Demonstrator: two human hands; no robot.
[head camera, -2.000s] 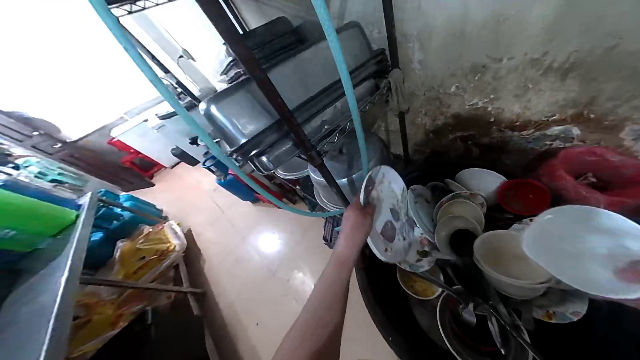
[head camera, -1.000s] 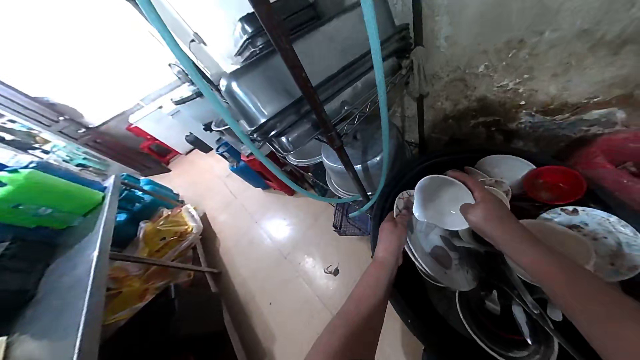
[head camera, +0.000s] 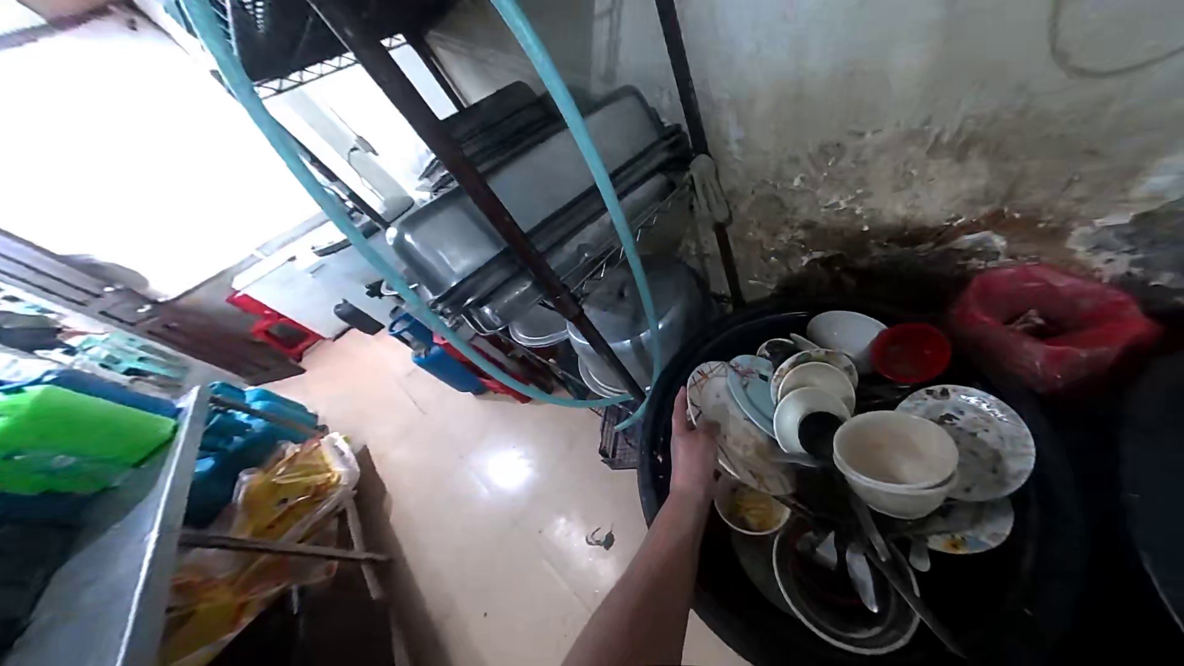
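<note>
My left hand grips the left edge of a patterned plate in a large black tub. Beside that plate lie a light blue dish and several nested white bowls. Stacked cream bowls stand right of these, with a soiled patterned plate behind them. A red bowl and a white bowl are at the tub's back. Nearer are a bowl with yellow contents, a round pot or bowl and spoons. My right hand is out of view.
Behind the tub stands a rack with metal pans. A light blue hose hangs before it. A red plastic bag sits by the stained wall. At left are a metal table edge and a bag of yellow items.
My right hand, seen earlier holding a white bowl over the plates, has left the view. My left hand is lower on the plate stack, at the tub's left side.
</note>
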